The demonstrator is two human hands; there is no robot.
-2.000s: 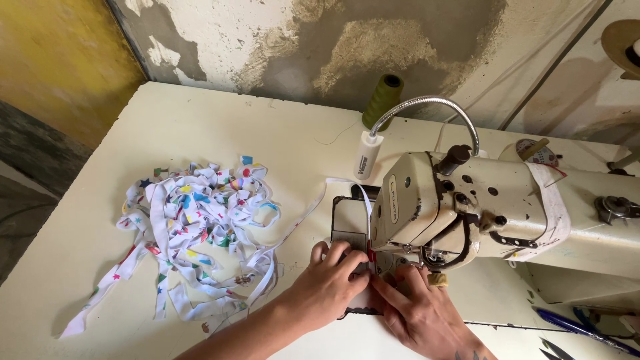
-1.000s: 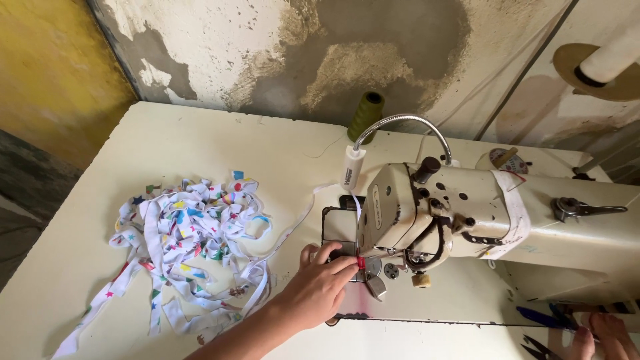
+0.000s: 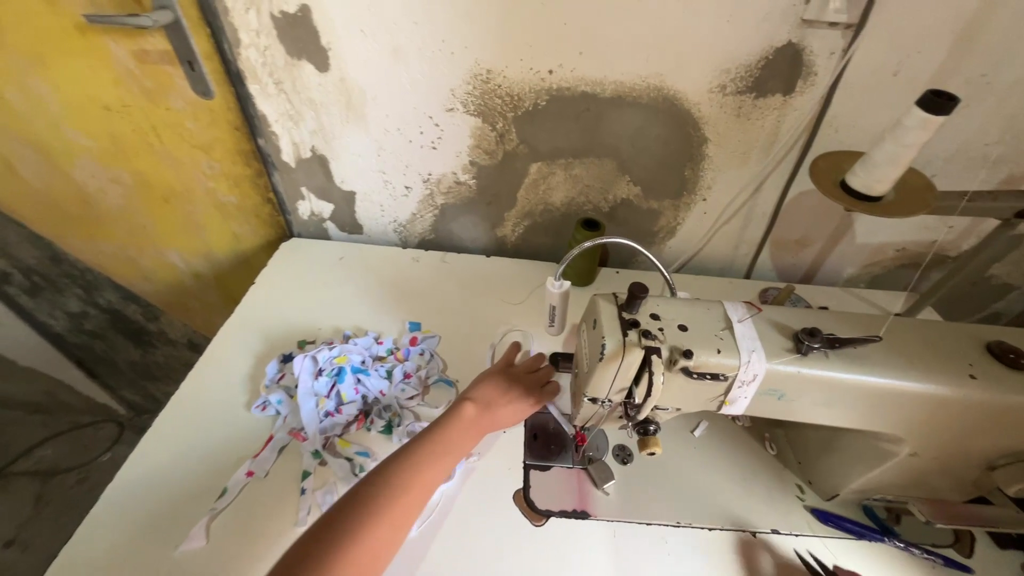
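Note:
My left hand (image 3: pixel 512 388) reaches over the table just left of the head of an industrial sewing machine (image 3: pixel 616 352). Its fingers are bent near a white fabric strip (image 3: pixel 558 418) that runs to the red presser foot area (image 3: pixel 580 438); whether they grip it is unclear. A heap of printed white fabric strips (image 3: pixel 344 384) lies left of the hand. At the bottom right edge, a small part of my right hand (image 3: pixel 844 570) shows beside the dark pointed tips of a tool (image 3: pixel 812 562), mostly cut off by the frame.
A green thread cone (image 3: pixel 588 252) stands behind a white lamp (image 3: pixel 558 306) on a flexible metal neck. A white thread cone (image 3: pixel 896 156) sits on a stand at upper right. Blue-handled scissors (image 3: pixel 888 540) lie near the table's front edge. A plastered wall (image 3: pixel 400 120) rises behind.
My left hand has moved from beside the presser foot toward the back of the table. My right hand has left the needle area for the lower right. The view has shifted upward.

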